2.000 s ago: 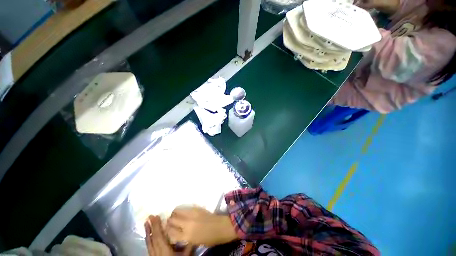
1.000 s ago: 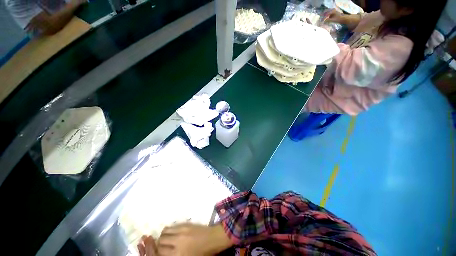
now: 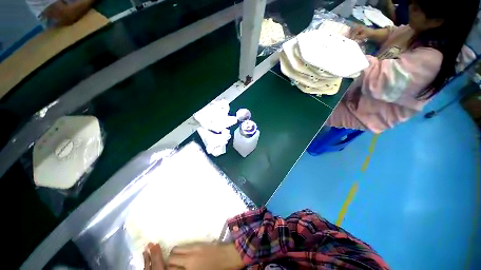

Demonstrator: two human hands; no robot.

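Observation:
An off-white panel (image 3: 140,224), blurred into white glare, lies on clear plastic bags (image 3: 100,227) at the bottom. My right hand (image 3: 200,257), in a plaid sleeve, lies over its near part with the fingers bent; whether they pinch anything is hidden. Of my left hand (image 3: 154,257) only some fingers show beside it, at the panel's lower left; the rest is cut off by the bottom edge.
A whitish bottle with open lid (image 3: 246,139) and crumpled wipes (image 3: 215,126) stand beyond the bags. A bagged panel (image 3: 67,150) lies on the dark belt. Stacked panels (image 3: 329,55) are near a seated person in pink (image 3: 395,84). A metal post (image 3: 250,45) rises from the rail.
The view has shifted. The bagged panel has moved along the belt towards the lower left. My hands have moved lower in the picture and remain at the panel's near part.

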